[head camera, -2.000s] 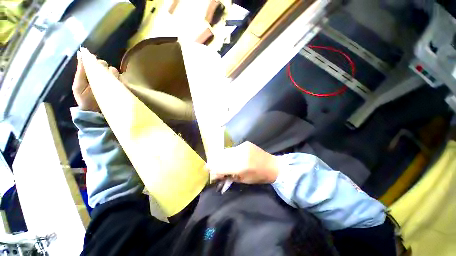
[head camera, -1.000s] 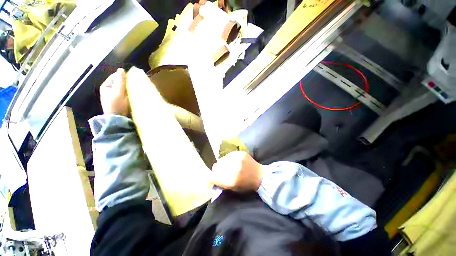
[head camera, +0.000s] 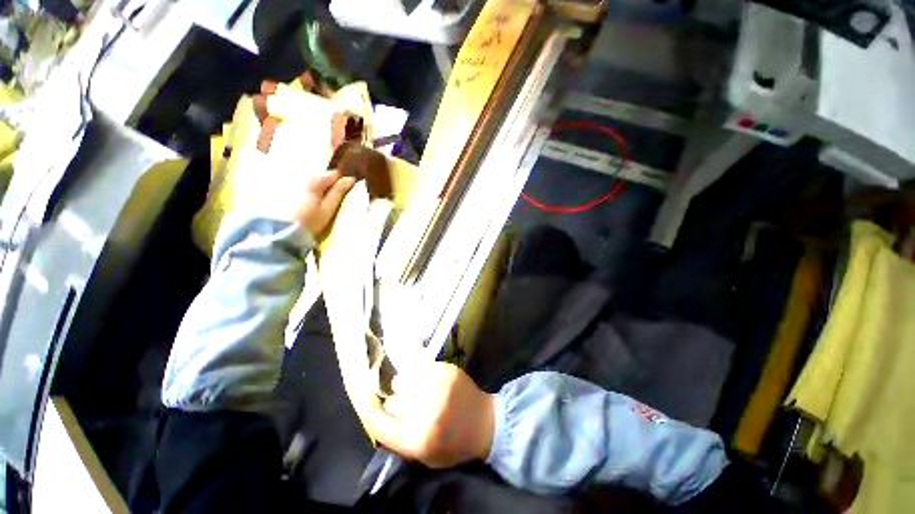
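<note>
A yellow foam-backed cover (head camera: 346, 291) with a dark brown folded end lies lengthwise between my hands, beside the near end of the white and metal sewing arm (head camera: 482, 201). My left hand (head camera: 323, 204) grips its far end at the brown part. My right hand (head camera: 436, 414) is closed on its near end. A small pale pointed thing shows below my right hand; I cannot tell what it is. The orange-yellow template strip (head camera: 480, 75) with handwriting lies along the arm.
A stack of yellow covers with brown rolled ends (head camera: 236, 181) is behind my left hand. More yellow covers (head camera: 863, 351) hang at the right. A white machine housing (head camera: 818, 85) is at the upper right. A red loop (head camera: 572, 209) lies over the dark floor.
The open cover has been turned and narrowed, and its inside is now mostly hidden. My left hand has moved right to its brown end. The view has shifted, bringing the sewing arm nearer the centre.
</note>
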